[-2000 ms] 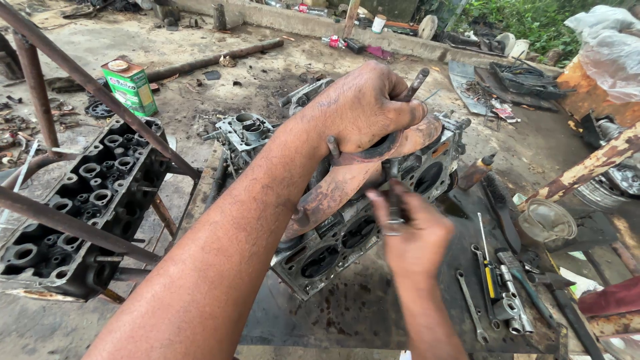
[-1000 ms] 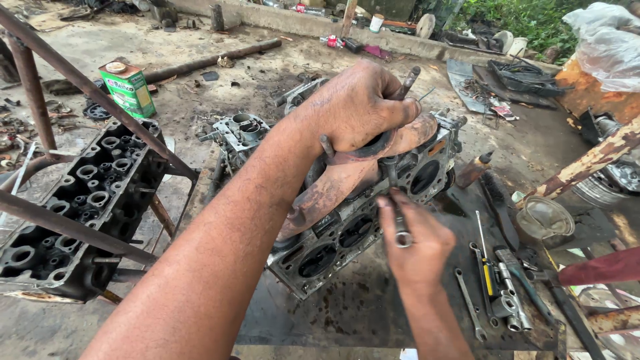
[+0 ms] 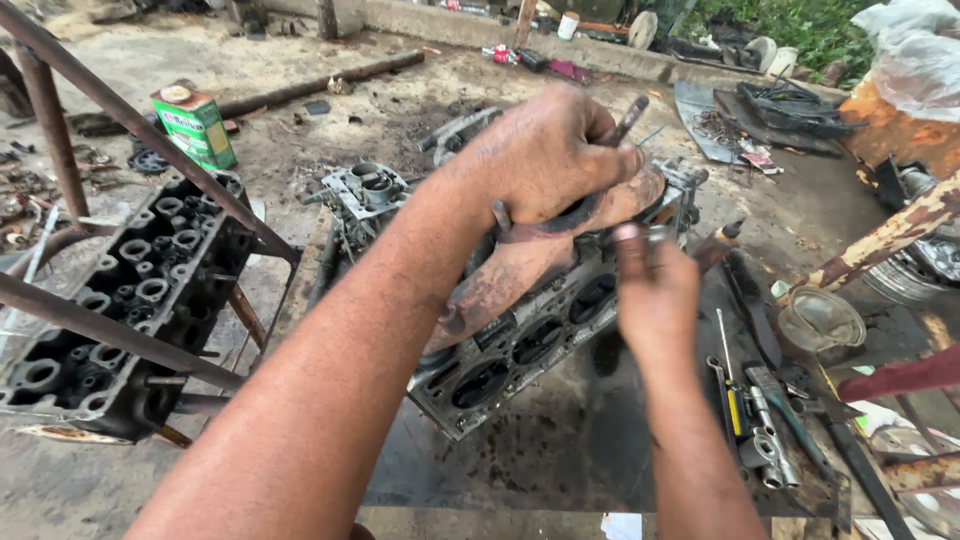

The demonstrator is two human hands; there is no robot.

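Note:
A rust-brown exhaust manifold lies against a metal cylinder head whose face with several dark round recesses is turned up. My left hand is closed over the manifold's upper flange, with one stud sticking out past the fingers and another by the wrist. Close to the manifold's right side, my right hand is blurred and closed on a small metal wrench, mostly hidden by the fingers. What the wrench touches cannot be seen. A carburetor sits behind the left forearm.
At left, another cylinder head stands among rusty frame bars. A green can is behind it. On the dark bench at right lie a screwdriver, sockets, a hammer and a brush; a clear container is beyond.
My right hand has moved up and slightly right along the manifold, and the wrench's ring end, visible below the fingers a second ago, is out of sight there. My left hand stays on the manifold.

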